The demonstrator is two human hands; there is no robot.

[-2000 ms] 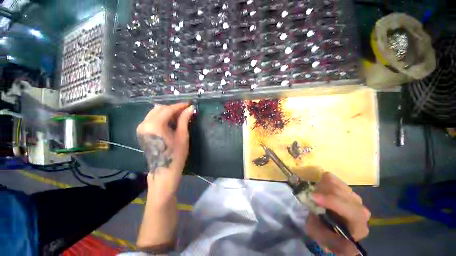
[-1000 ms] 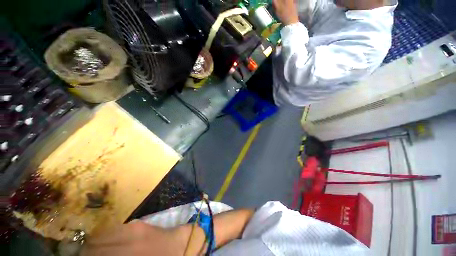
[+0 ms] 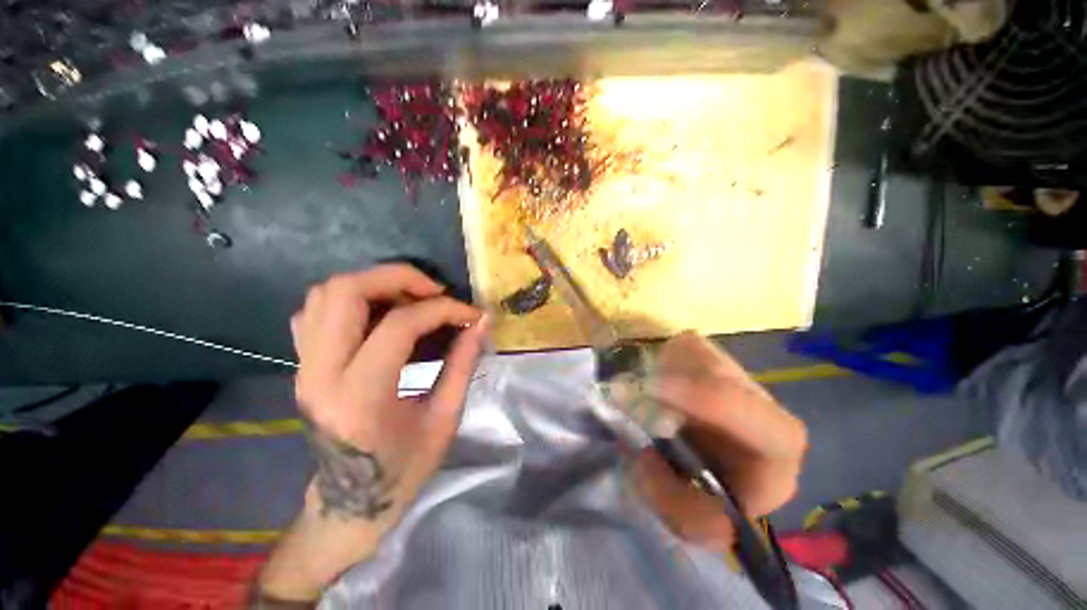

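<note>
My right hand (image 3: 715,435) holds the soldering iron (image 3: 572,292) like a pen, its tip over the yellow mat (image 3: 739,238) near the left part. My left hand (image 3: 381,369) is at the mat's lower left corner, thumb and index finger nearly together. The thin solder wire (image 3: 143,329) runs from the left edge to this hand. Whether a small part is also between the fingertips cannot be told. A dark curved piece (image 3: 526,294) lies just right of the left fingertips. A winged dark piece (image 3: 620,254) lies mid-mat.
Black-headed wired components (image 3: 536,137) are piled across the mat's upper left edge. White-headed wired components (image 3: 205,161) lie on the green bench to the left. The blister tray (image 3: 358,54) spans the back. A round wire fan (image 3: 1013,89) stands at upper right. A thin metal stick (image 3: 877,191) lies right of the mat.
The view has swung back from the aisle and another worker to the bench. Compared with two seconds ago, my left hand is nearer the mat's lower left corner.
</note>
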